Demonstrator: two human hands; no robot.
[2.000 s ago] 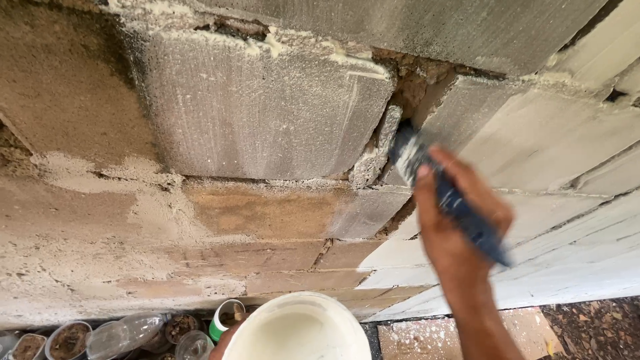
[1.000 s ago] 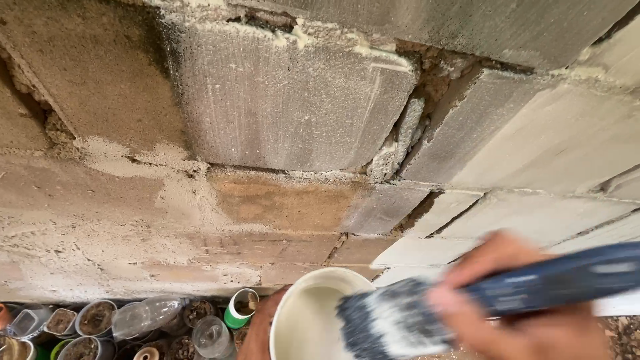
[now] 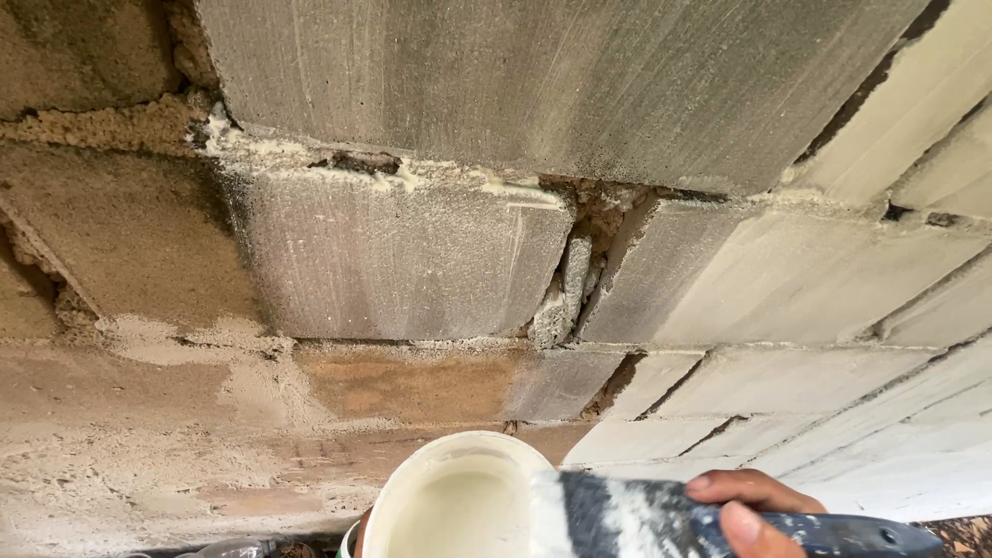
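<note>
My right hand holds a dark blue-handled paintbrush smeared with white paint. Its bristle tips lie over the right rim of a white plastic tub that contains cream-white liquid paint. Fingers of my left hand show at the tub's left side, mostly hidden by it. Above the tub stands a block wall; one block has a thin, streaky coat with thicker paint along its upper edge. To its right, an open joint holds rough mortar.
Whiter painted blocks cover the right of the wall, bare brown blocks the left. Deep gaps run along several joints. Clear plastic containers stand at the wall's foot, lower left. Speckled ground shows at lower right.
My right hand has brought the brush down from the wall joint, where it was two seconds ago, to the tub. The wall now appears closer.
</note>
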